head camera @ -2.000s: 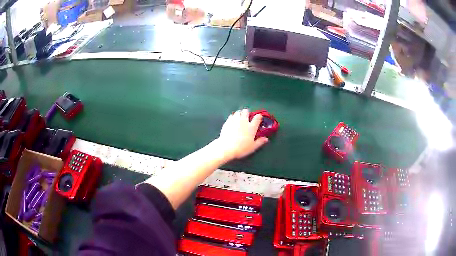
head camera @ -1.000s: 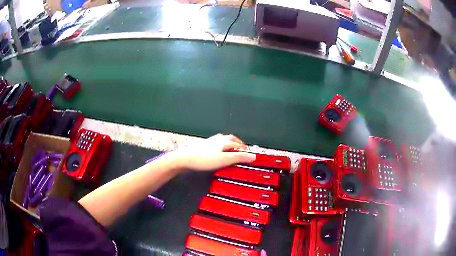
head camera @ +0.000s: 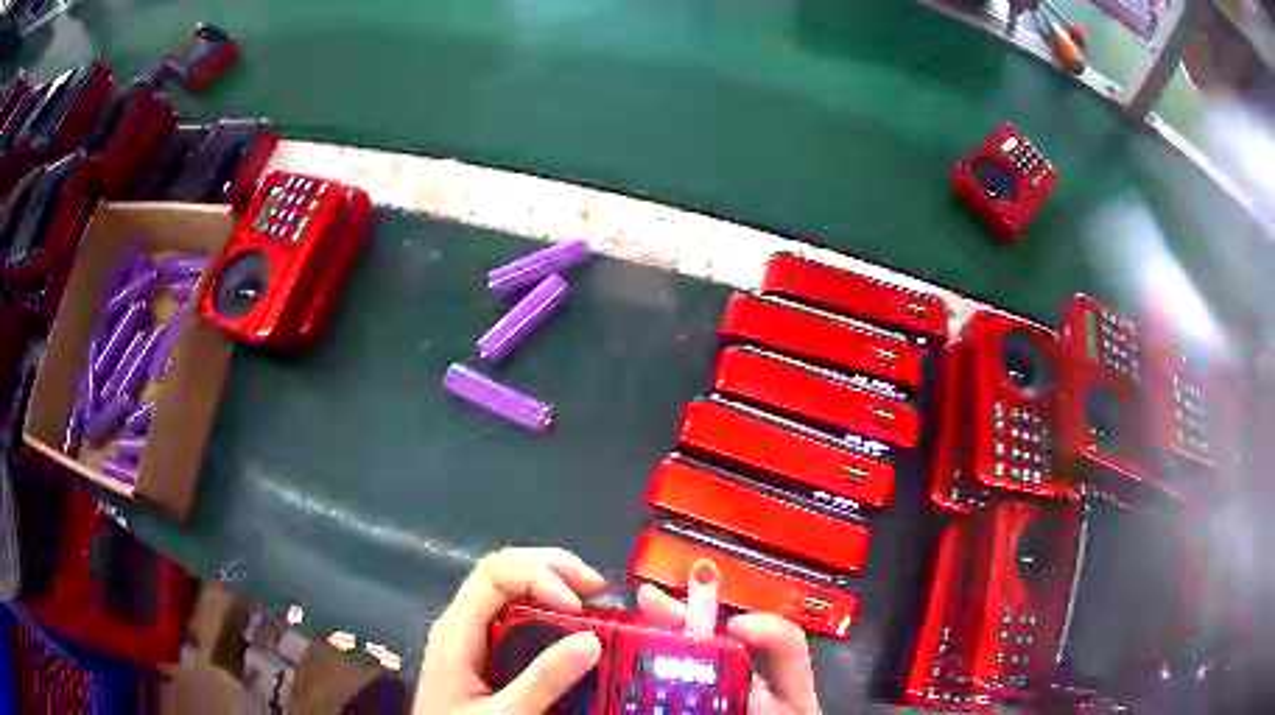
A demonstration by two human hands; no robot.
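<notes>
A red radio (head camera: 615, 664) is at the bottom middle, its front up and its display glowing whitish. My left hand (head camera: 510, 629) holds its left end, the thumb over the front. My right hand (head camera: 769, 657) is at its right end, mostly hidden and cut off by the bottom edge. A whitish USB stick (head camera: 702, 594) with a loop stands up from the radio's top edge beside my right hand. Three loose purple cells (head camera: 499, 397) lie on the dark green bench. A row of red radios on edge (head camera: 790, 454) lies just beyond my right hand.
A cardboard box of purple cells (head camera: 210, 419) is at left, beside stacked red radios (head camera: 287, 266). Black-backed radios (head camera: 119, 126) are piled at far left. More radios (head camera: 1014, 405) stand at right. One radio (head camera: 1004, 182) lies on the green belt (head camera: 559, 98), beyond the white metal edge (head camera: 476, 198).
The view has tilted down. My left hand has left the row of radios and now holds a radio near me. My right hand has come into view. Three loose cells show fully.
</notes>
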